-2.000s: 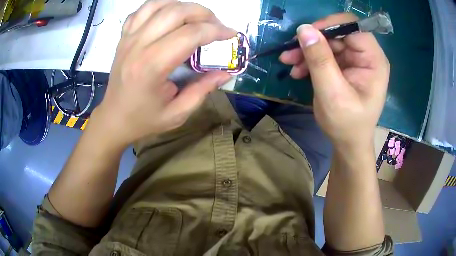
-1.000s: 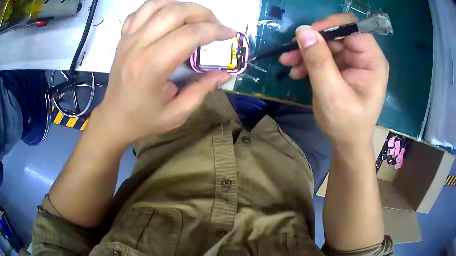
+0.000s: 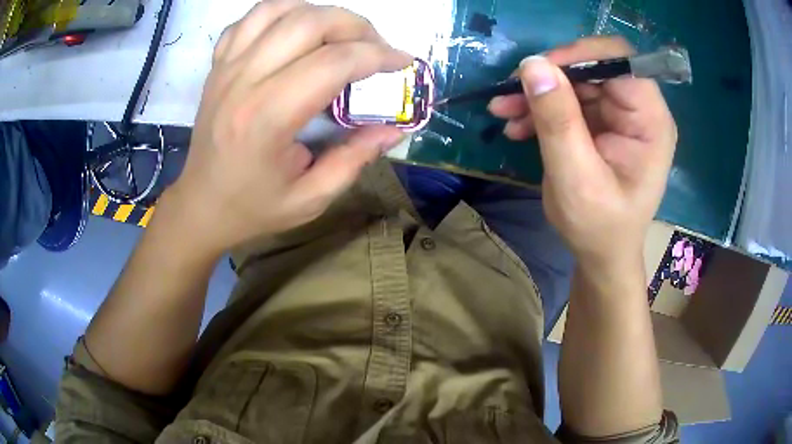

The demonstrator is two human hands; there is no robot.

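A pink watch housing (image 3: 427,94) is held open side up between the thumb and fingers of my left hand (image 3: 269,121). Inside it lies a white battery (image 3: 376,95) with a yellow tape edge at its right end. My right hand (image 3: 590,139) holds a slim black pen-like tool (image 3: 564,76) with a greyish wrapped rear end. Its dark fine tip points left and is at the right side of the housing. I cannot tell whether the tip touches the housing or enters it. My left fingers cover part of the housing's left and upper edge.
A white sheet (image 3: 187,78) and green mat (image 3: 695,130) cover the bench. A black cord (image 3: 152,65) runs down at left beside an amber-taped box (image 3: 35,19). An open cardboard box (image 3: 751,308) with pink and black pieces stands low at right. Another person's leg (image 3: 22,186) is at left.
My right hand and the black tool have shifted very slightly; the tool's rear end sits a little lower and further right, lying flatter. My left hand and the housing are nearly unmoved.
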